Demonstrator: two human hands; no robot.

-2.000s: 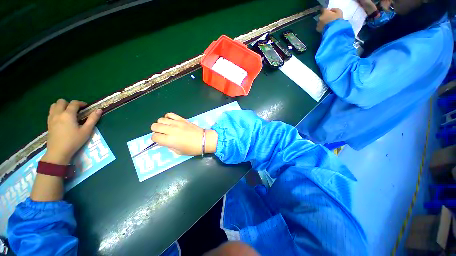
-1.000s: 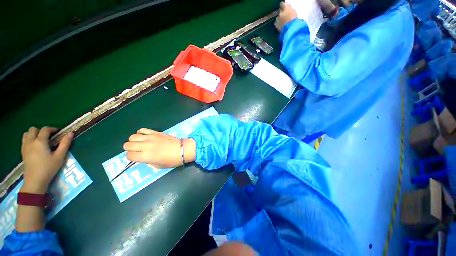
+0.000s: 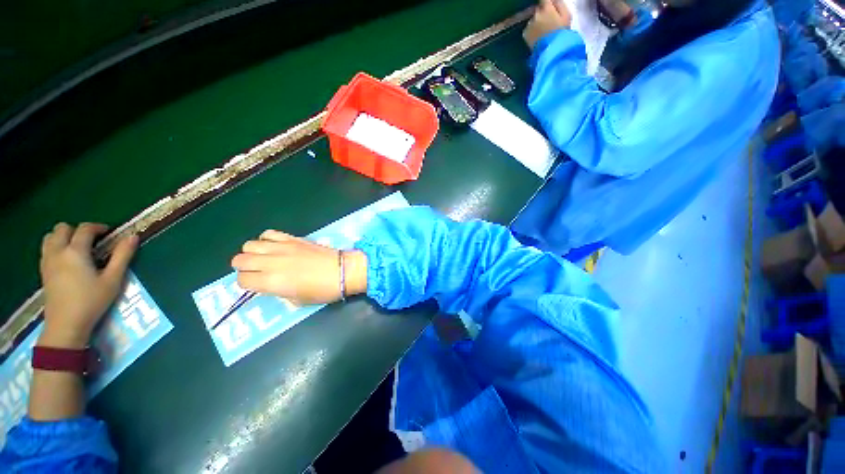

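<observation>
A pale blue adhesive sticker sheet (image 3: 243,341) with whitish block shapes lies on the dark green bench. My right hand (image 3: 289,269) is over it, fingers closed on dark, thin tweezers (image 3: 232,310) whose tips point down and left at the sheet's left part. My right hand and sleeve hide part of the sheet. A second, longer sticker sheet (image 3: 139,324) lies at the left, partly under my left wrist and forearm. My left hand (image 3: 79,287) rests on the worn belt edge rail, thumb apart from the fingers, with nothing seen in it.
A red parts bin (image 3: 375,165) with a white paper inside stands beyond the right hand, by the belt edge rail (image 3: 222,178). Several black-edged electronic units (image 3: 451,100) and a white strip sheet (image 3: 514,139) lie right of it. A person in a blue smock (image 3: 662,120) sits at the right.
The view has shifted, so the bench things appear further left than in the oldest frame. The tweezers' tips remain over the sheet's left part, with a slight change of angle. My left hand stays on the rail.
</observation>
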